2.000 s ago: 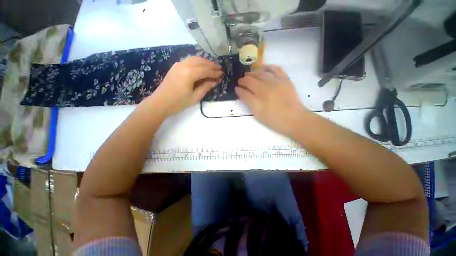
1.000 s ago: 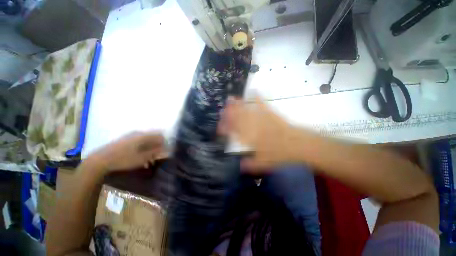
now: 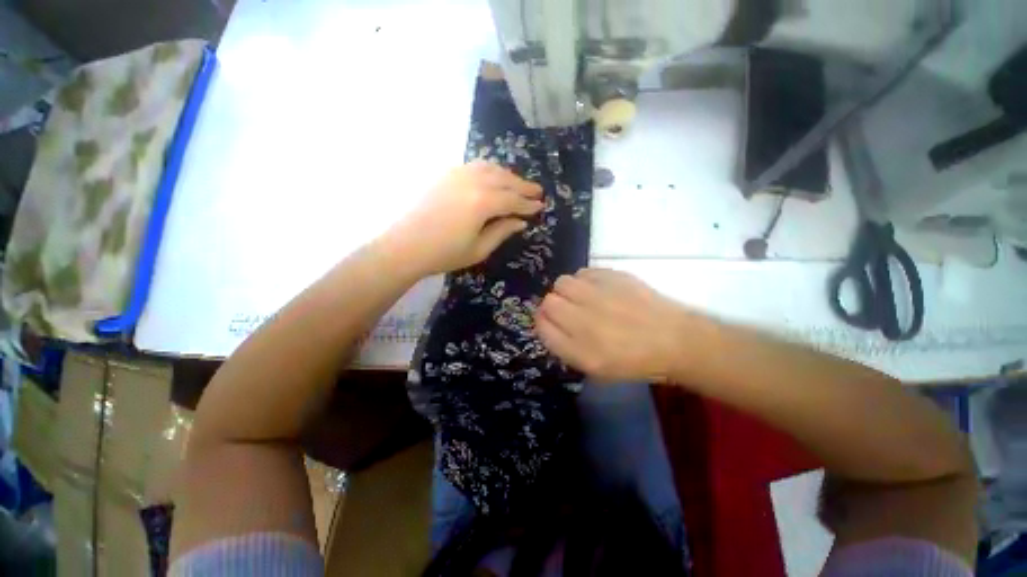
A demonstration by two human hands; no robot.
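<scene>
The dark floral fabric panel (image 3: 496, 349) runs lengthwise from under the sewing machine head (image 3: 552, 68) over the table's front edge into the lap. A small mustard bit shows at its far left corner. My left hand (image 3: 479, 214) lies on the panel's left part near the machine, fingers bent and pressed on the cloth. My right hand (image 3: 603, 321) is lower, at the panel's right edge, with its fingertips closed on the cloth. The needle area is hidden behind the head; the round cream knob (image 3: 615, 117) sits at its right.
A dark smartphone (image 3: 786, 124) lies on the machine bed, with a small round disc (image 3: 756, 248) on a wire below it. Black-handled scissors (image 3: 876, 282) lie at the right. Camouflage-like cloth (image 3: 101, 180) with blue edging is at the left. Cardboard boxes (image 3: 113, 451) stand below.
The panel has turned from lying crosswise to the left to running down into the lap. My left hand has come back onto it after being off it. The mustard strip beside the knob is gone.
</scene>
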